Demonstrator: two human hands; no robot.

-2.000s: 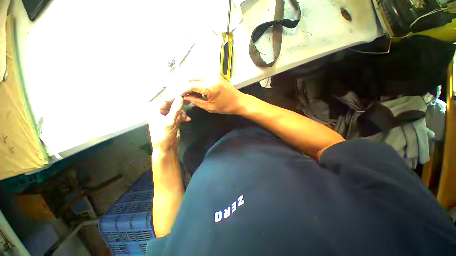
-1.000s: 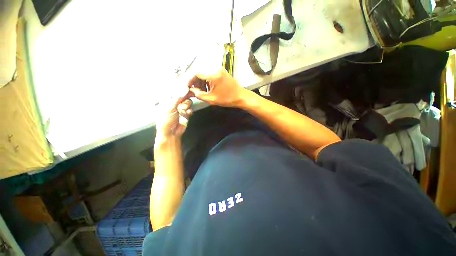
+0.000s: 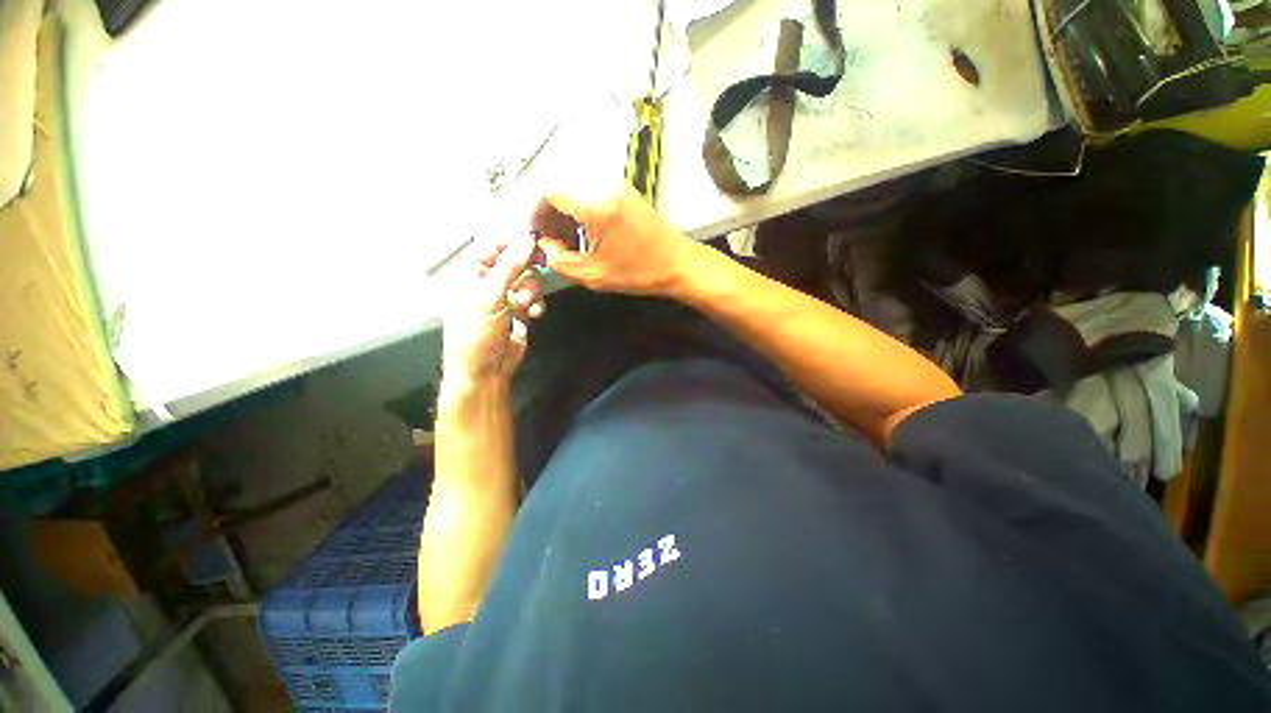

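My left hand (image 3: 491, 314) and my right hand (image 3: 609, 244) meet at the fingertips over the front edge of the bright white worktable (image 3: 293, 181). A small dark part (image 3: 540, 255) is pinched between the fingertips of both hands. It is too small and glare-washed to tell its shape. A yellow-and-black screwdriver handle (image 3: 644, 144) lies on the table just behind my right hand. Small thin loose items (image 3: 496, 177) lie on the table behind my hands.
A dark strap (image 3: 781, 119) lies curled at the table's right. A dark cluttered container (image 3: 1136, 63) is at the far right. A yellowish stack (image 3: 53, 307) is at the far left. A blue crate (image 3: 342, 620) stands below the table. Piled cloth (image 3: 1115, 376) hangs at the right.
Both hands have shifted slightly, and my left fingers have moved closer against the right fingertips. The small part stays between them. The view has tilted a little.
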